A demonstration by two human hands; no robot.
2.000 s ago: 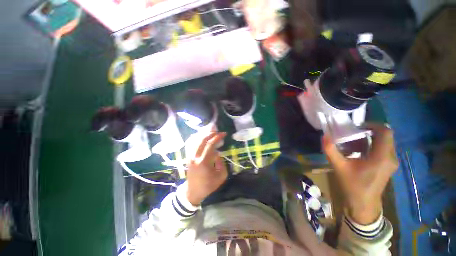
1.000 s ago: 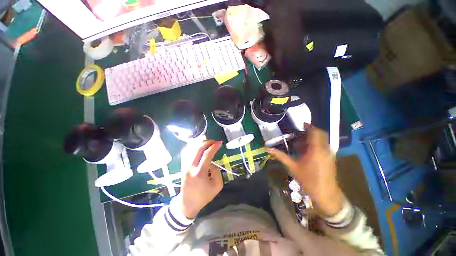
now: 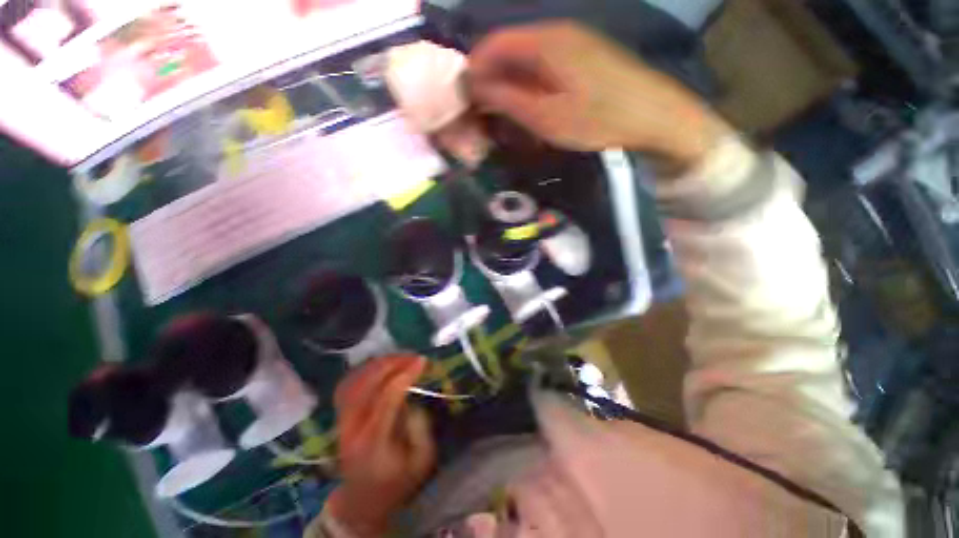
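Several white security cameras with round black fronts stand in a slanted row: a far-left one [image 3: 195, 431], a second [image 3: 276, 391], a middle one [image 3: 339, 311], a fourth [image 3: 424, 259] and a right one [image 3: 508, 252] with a grey ring and yellow piece on top. My left hand [image 3: 384, 441] is at the middle camera's base, fingers bent together; whether it grips the base or cable is hidden. My right hand [image 3: 557, 89] is blurred, raised at the back beside the crumpled pink-beige bag [image 3: 426, 84]. Its fingers are curled, and I cannot tell if they hold anything.
The white keyboard [image 3: 284, 205] lies behind the cameras, with a yellow tape roll [image 3: 100, 256] at its left and the bright monitor [image 3: 210, 63] behind. A white mouse [image 3: 568, 248] is beside the right camera. A pale strip [image 3: 628, 231] edges the dark area at right.
The right camera was set down at the row's right end and released. My right hand then moved up and back to the bag. The middle camera's bright light no longer shows.
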